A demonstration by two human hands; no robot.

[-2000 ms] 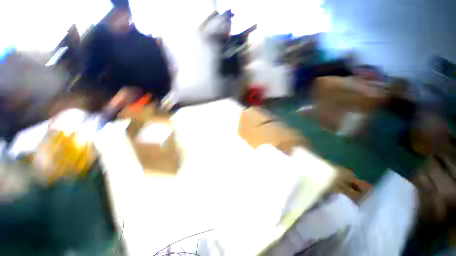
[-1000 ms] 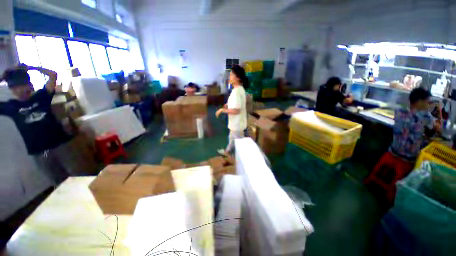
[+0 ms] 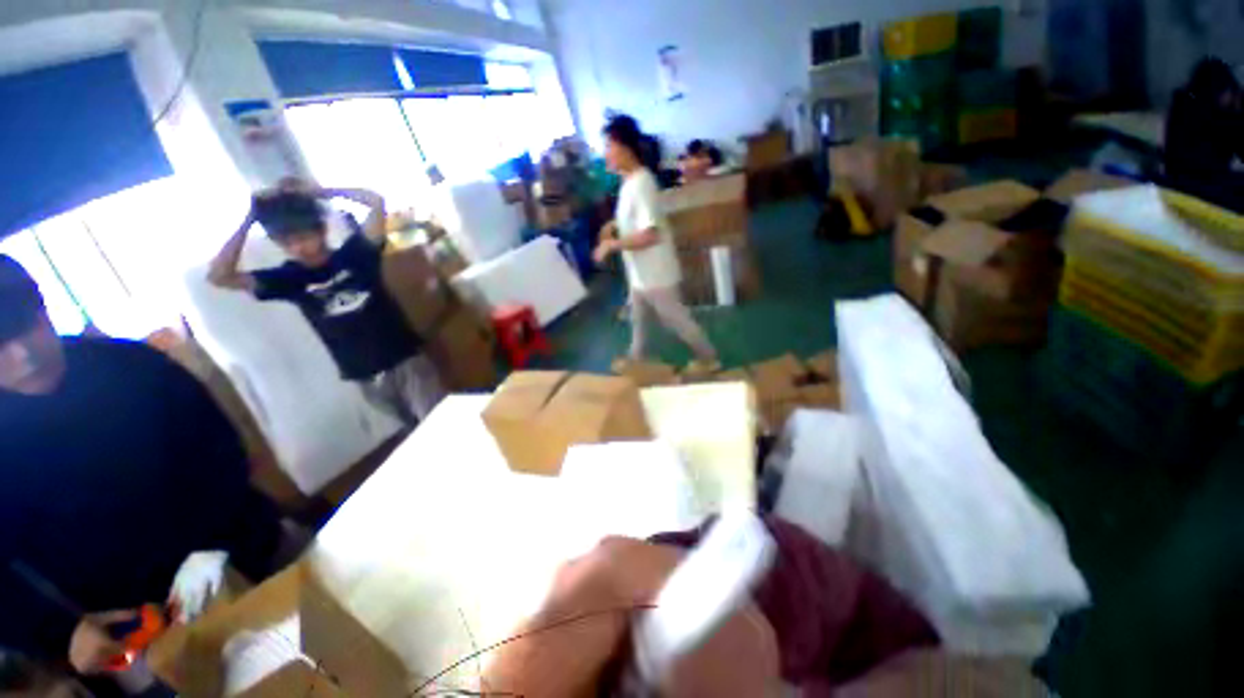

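My right hand (image 3: 580, 607) is a blurred patch of bare skin low in the centre, with a maroon sleeve (image 3: 846, 600) to its right. A white object (image 3: 707, 586) lies across the skin; blur hides whether my fingers grip it. I cannot make out my left hand. A closed brown carton (image 3: 559, 416) stands on the pale table (image 3: 423, 498), beside a white sheet or block (image 3: 621, 484) and a cream sheet (image 3: 709, 423). An open small carton (image 3: 334, 641) with white material inside is at the lower left.
A person in dark clothes (image 3: 123, 464) at the left holds an orange tool (image 3: 139, 634) by the open carton. Another person (image 3: 348, 307) stands behind the table, hands on head. A third walks beyond. Long white foam bundles (image 3: 955, 477) stand right of the table. Yellow crates (image 3: 1160, 273) are farther right.
The view has swung left, bringing the nearer dark-clothed person and open carton in. My blurred hand, the maroon sleeve and the white object have appeared at the bottom.
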